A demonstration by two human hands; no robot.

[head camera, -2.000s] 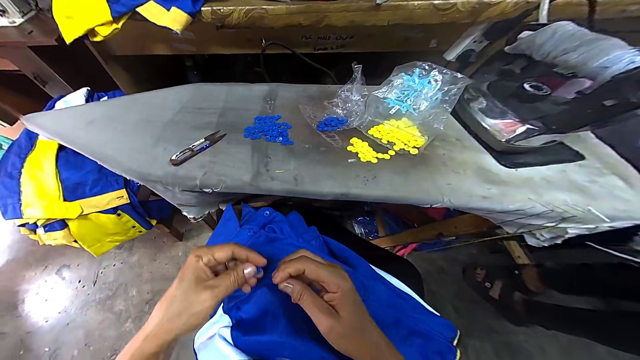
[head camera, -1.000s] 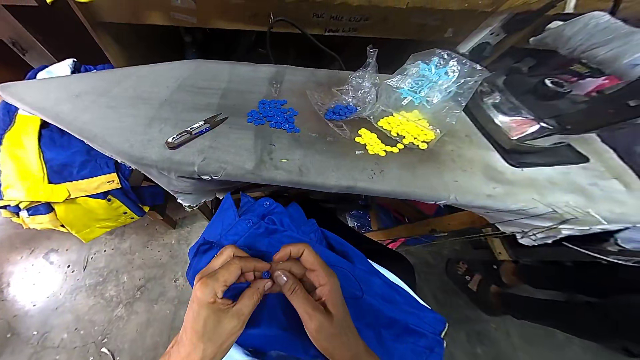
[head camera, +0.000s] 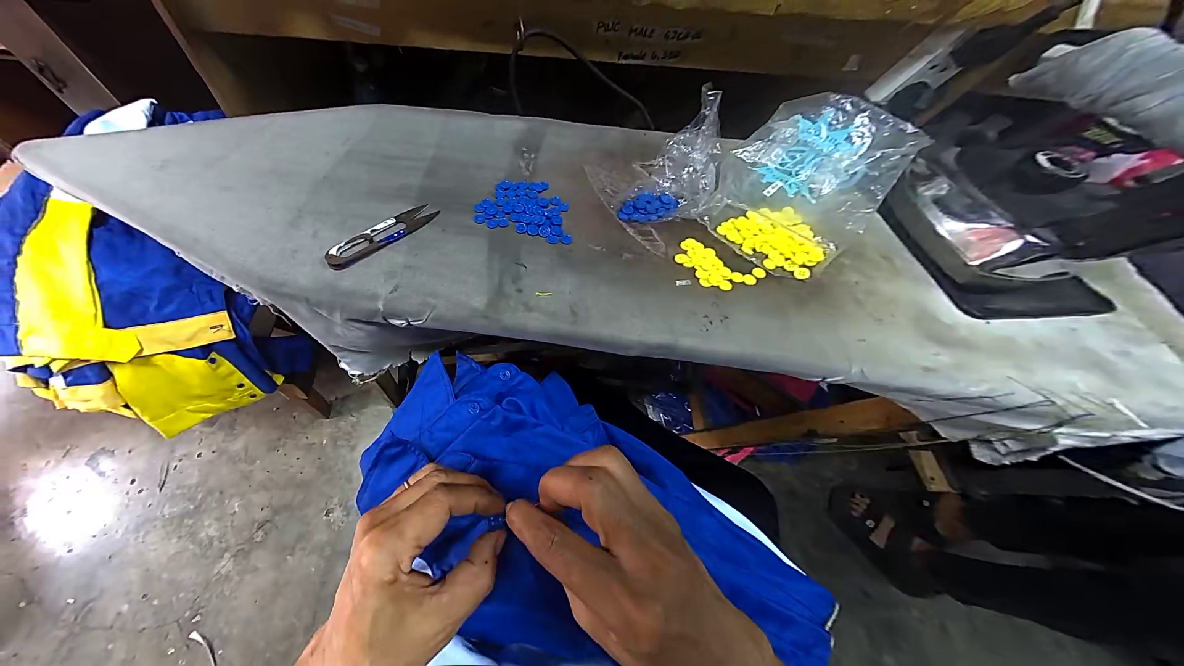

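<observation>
A blue garment (head camera: 555, 416) with buttons on its front lies over my lap. My left hand (head camera: 416, 546) pinches its cloth, a small blue button (head camera: 497, 523) showing at the fingertips. My right hand (head camera: 610, 555) meets the left at that button, thumb and forefinger close together; whether a needle is between them is too small to tell. Beyond, thread snips (head camera: 381, 236) lie on the grey padded board, left of a heap of blue buttons (head camera: 524, 211). Further right are more blue buttons (head camera: 647, 206) in clear plastic and yellow buttons (head camera: 772, 240), some loose, some on plastic.
The grey ironing board (head camera: 277, 185) crosses the view. A plastic bag of light blue pieces (head camera: 814, 148) and a black iron-like appliance (head camera: 999, 222) stand at its right. Blue and yellow garments (head camera: 120, 305) are piled at the left. A person's sandalled foot (head camera: 874, 532) is at lower right.
Both hands stay close together at the blue cloth; two seconds ago they were a little apart, the left with a small button at its fingertips. The view has shifted slightly.
</observation>
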